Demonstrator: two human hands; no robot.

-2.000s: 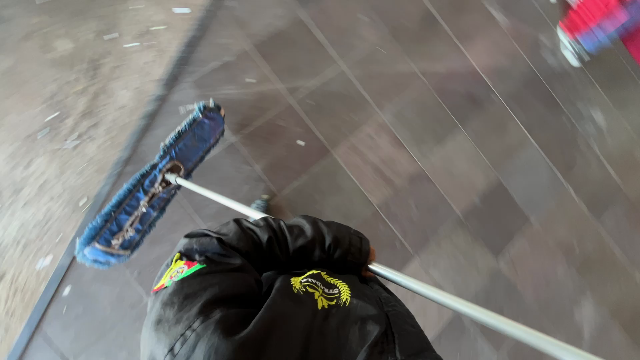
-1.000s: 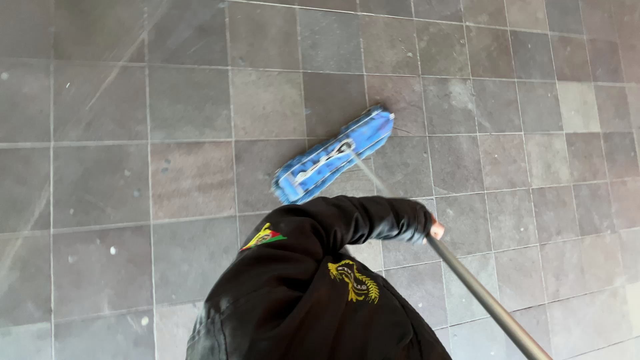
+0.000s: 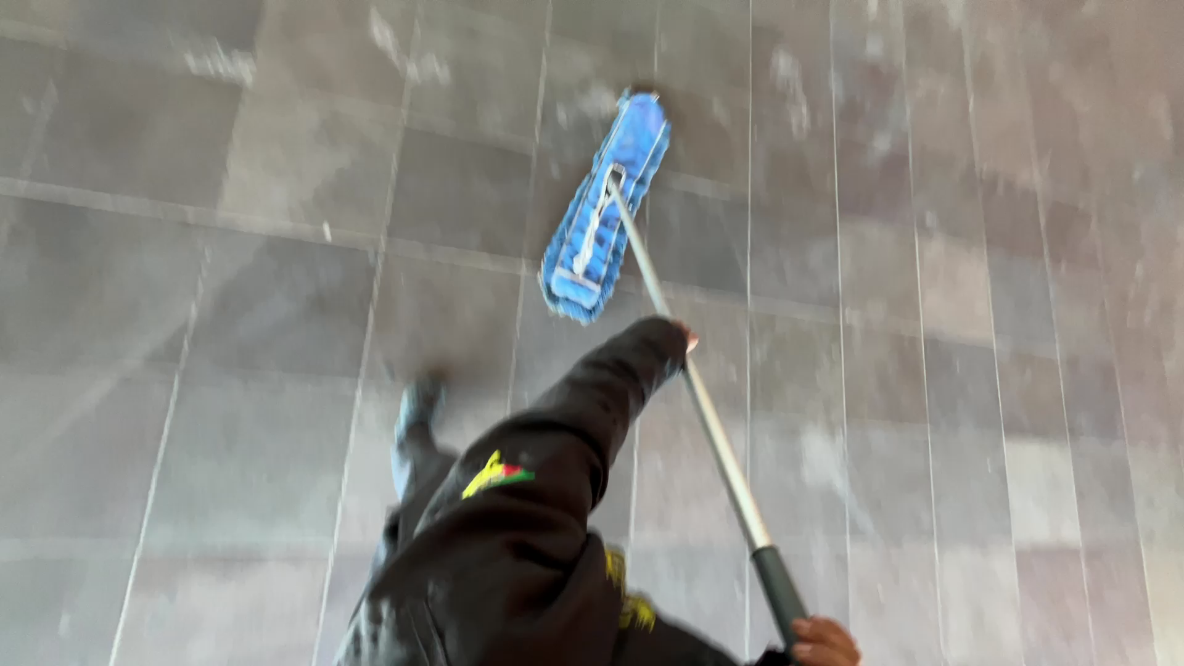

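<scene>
A blue flat dust mop head (image 3: 606,208) lies on the tiled floor at the upper middle, slanting from upper right to lower left. Its metal pole (image 3: 712,425) runs down to a dark grip (image 3: 779,587) at the lower right. Partway along the pole, my left hand (image 3: 689,335) is closed around it, mostly hidden by the dark sleeve. Lower down, my right hand (image 3: 823,642) holds the pole's dark grip near the bottom edge.
Grey and brown floor tiles (image 3: 277,444) with pale joints and whitish marks spread all around, blurred by motion. My foot (image 3: 424,398) stands on the tiles left of my dark-jacketed left arm.
The view has swung a lot. Red clothing and the rough ground strip seen two seconds ago have left view. My right hand and the dark grip now show, and the left arm reaches out farther.
</scene>
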